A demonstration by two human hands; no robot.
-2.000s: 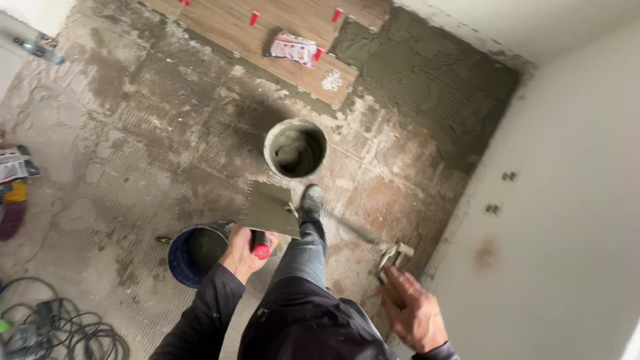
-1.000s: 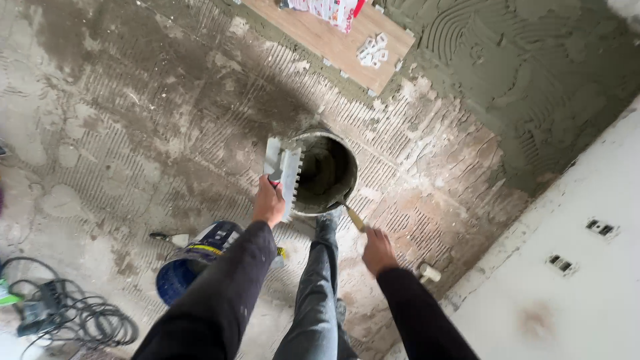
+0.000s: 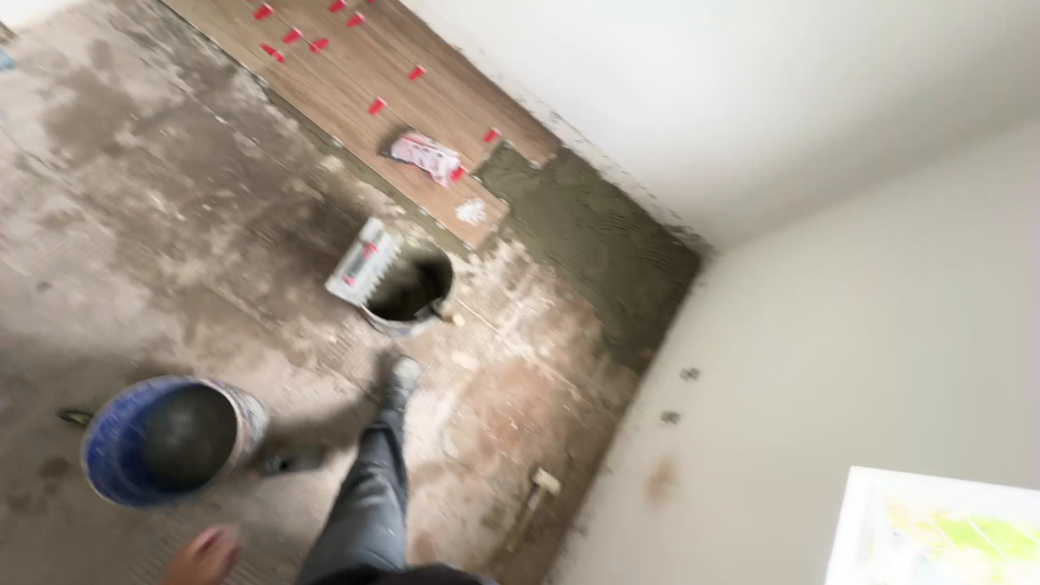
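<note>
My left hand (image 3: 205, 556) is at the bottom edge, blurred, below the blue bucket (image 3: 118, 447) of dark grey contents; no tool shows in it. My right hand is out of view. A notched trowel (image 3: 364, 262) rests across the left rim of the mortar bucket (image 3: 398, 327), and a smaller tool's light handle (image 3: 448, 312) sticks out over its right rim. Grey mortar (image 3: 601, 252) is spread on the floor beside the wood-look tiles (image 3: 349, 73), which carry red levelling wedges (image 3: 418, 72), a printed plastic bag (image 3: 425, 156) and a pile of white clips (image 3: 471, 211).
A hammer-like tool (image 3: 536, 496) lies near the right wall (image 3: 780, 349). A small grey object (image 3: 292, 461) is beside the blue bucket. My leg (image 3: 370, 487) stands between the two buckets. A white-framed bright panel (image 3: 934, 528) appears at lower right.
Both hands have left the mortar bucket. The notched trowel, held in my left hand a second ago, lies on the rim, and the tool from my right hand stays in the bucket. The view has shifted widely.
</note>
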